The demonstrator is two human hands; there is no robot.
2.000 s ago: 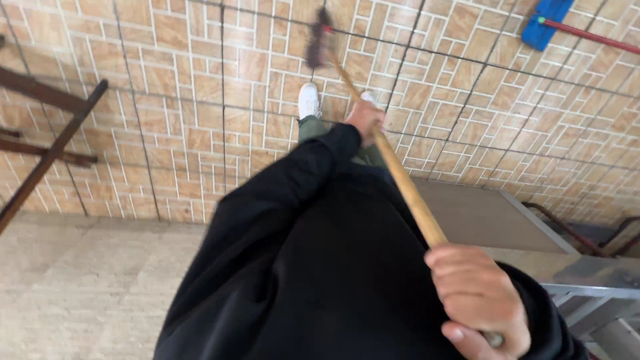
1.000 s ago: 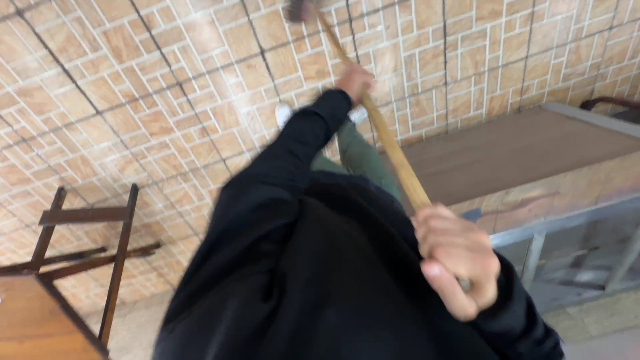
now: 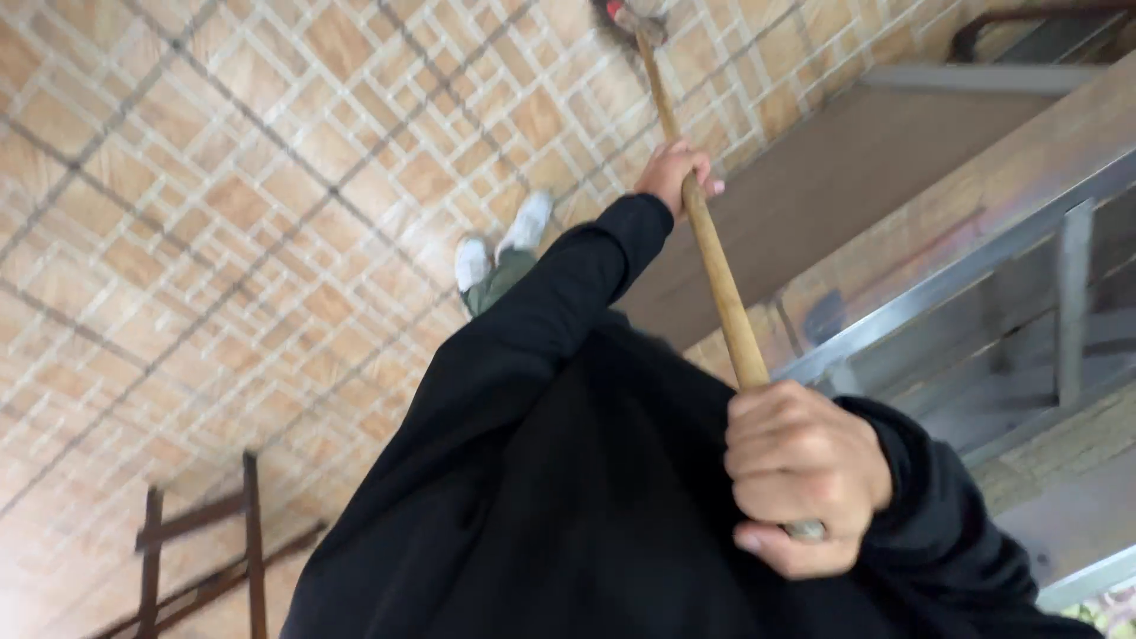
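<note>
A long wooden-handled broom (image 3: 729, 302) slants from the lower right up to the top edge of the head view. Its dark head (image 3: 632, 27), with a red part, lies at the tiled floor and is partly cut off by the frame. My left hand (image 3: 679, 176) grips the handle about midway, fingers wrapped round it. Lower down, my right hand (image 3: 803, 484) is closed round the top end of the handle, whose rounded tip shows below the fingers. Both arms are in black sleeves.
Patterned floor tiles (image 3: 333, 191) spread across the left and top. My white shoes (image 3: 501, 235) stand on them. A brown panel (image 3: 852, 177) and a metal frame (image 3: 958, 266) run along the right. Dark furniture legs (image 3: 253, 541) show at lower left.
The view has turned strongly. A blue object with a red handle, at the upper right two seconds ago, is out of view. Both hands have stayed on the broom handle.
</note>
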